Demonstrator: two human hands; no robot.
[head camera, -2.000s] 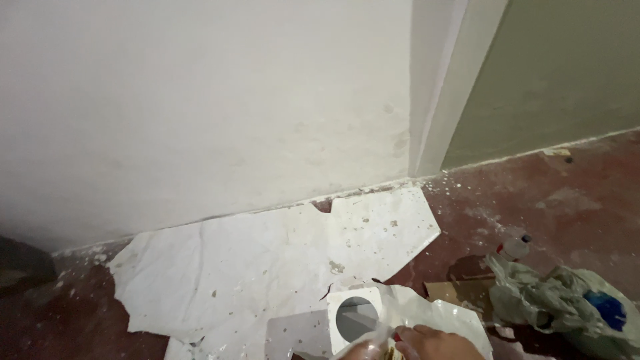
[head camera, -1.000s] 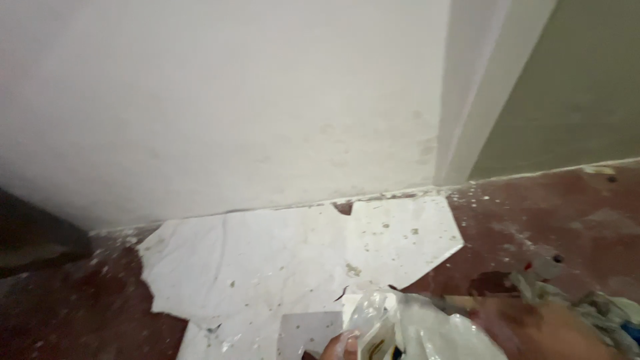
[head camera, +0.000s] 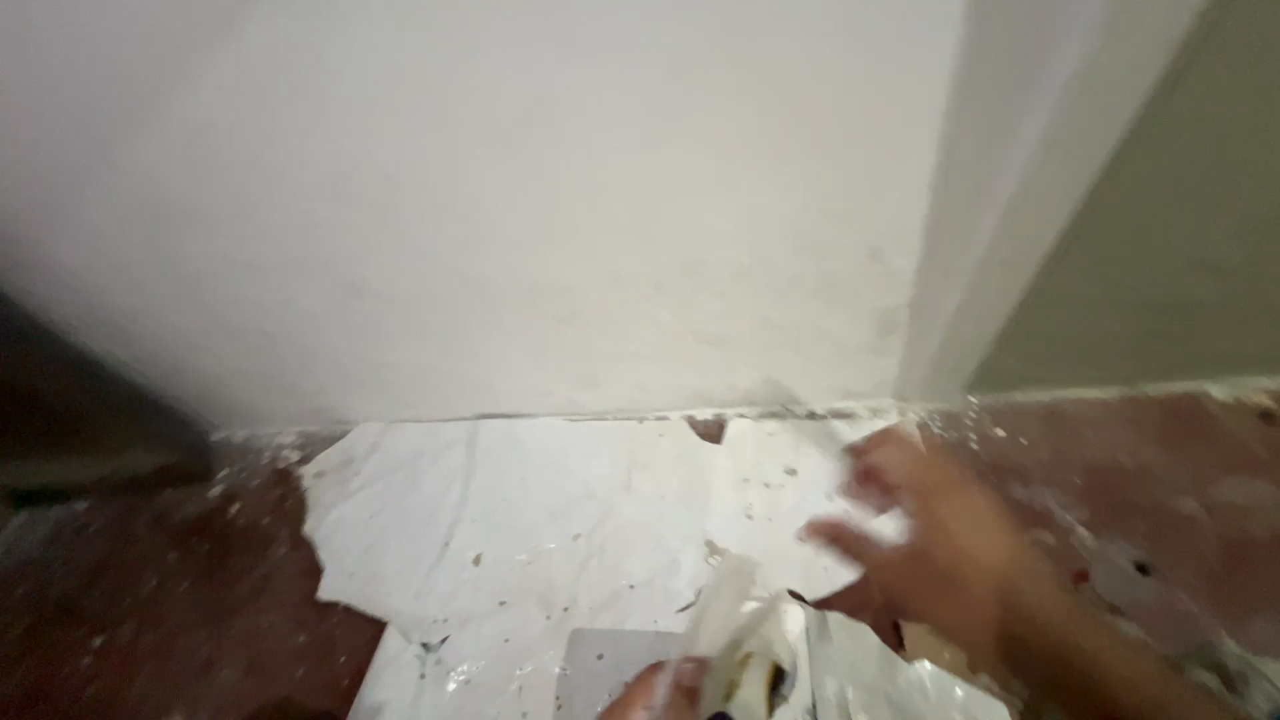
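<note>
My right hand (head camera: 915, 530) is blurred and raised above the right part of the white sheet, its fingers spread with nothing seen between them. At the bottom edge, my left hand (head camera: 660, 690) has its fingers on a crumpled clear plastic wrapping (head camera: 735, 610). Within or beside the wrapping is a small white item with a yellowish-brown edge (head camera: 752, 680), too blurred to name. Beneath both hands lies the torn, paint-spotted white sheet (head camera: 520, 510) on the floor, along the base of the wall.
A white wall (head camera: 560, 220) rises behind the sheet, with a pale vertical trim (head camera: 1010, 220) and a green wall (head camera: 1180, 250) at right. A dark object (head camera: 90, 410) stands at left. Chips lie on the red floor (head camera: 200, 610). A plastic bag (head camera: 1225, 675) is at lower right.
My right hand has moved from the lower right, near the plastic bag, up and left over the sheet. My left hand stays at the wrapping.
</note>
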